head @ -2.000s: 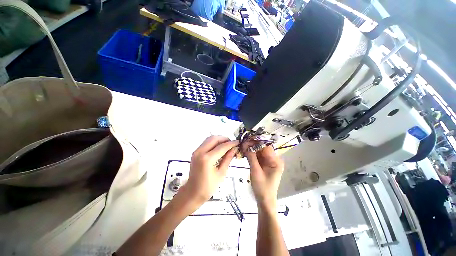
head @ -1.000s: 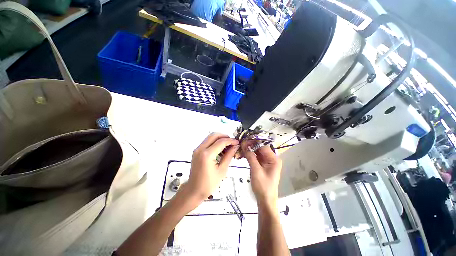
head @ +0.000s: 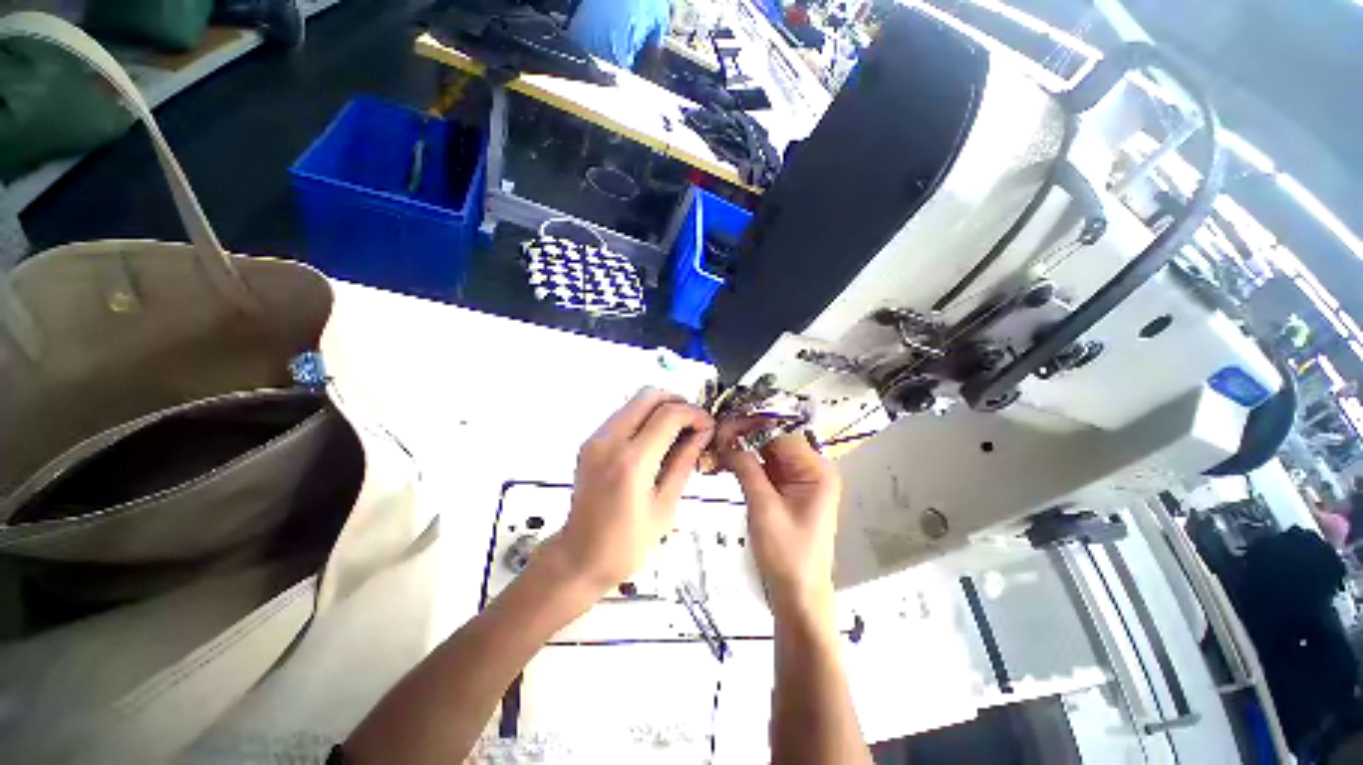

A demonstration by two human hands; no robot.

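Note:
My left hand [head: 634, 481] and my right hand [head: 786, 505] meet at the needle area [head: 748, 414] of the white sewing machine head [head: 897, 254]. The fingertips of both hands are pinched close together beside the presser foot and needle bar. Any thread between them is too fine to make out. The beige tote bag [head: 381, 523] stands open at the left on the white table, with its handle up and a dark inside. Metal thread snips [head: 700, 620] lie on the bed below and between my hands.
The bed cover plate [head: 523, 598] with screws is set in the table. Beyond the table are a blue bin [head: 389, 194], a second blue bin [head: 703, 254], a checkered bag [head: 583, 274] and another workbench [head: 658, 123]. A person in blue [head: 616, 30] is at the far bench.
The view has shifted slightly, and the machine head sits a little further left in it. Both hands stay at the needle area, with only small finger movements.

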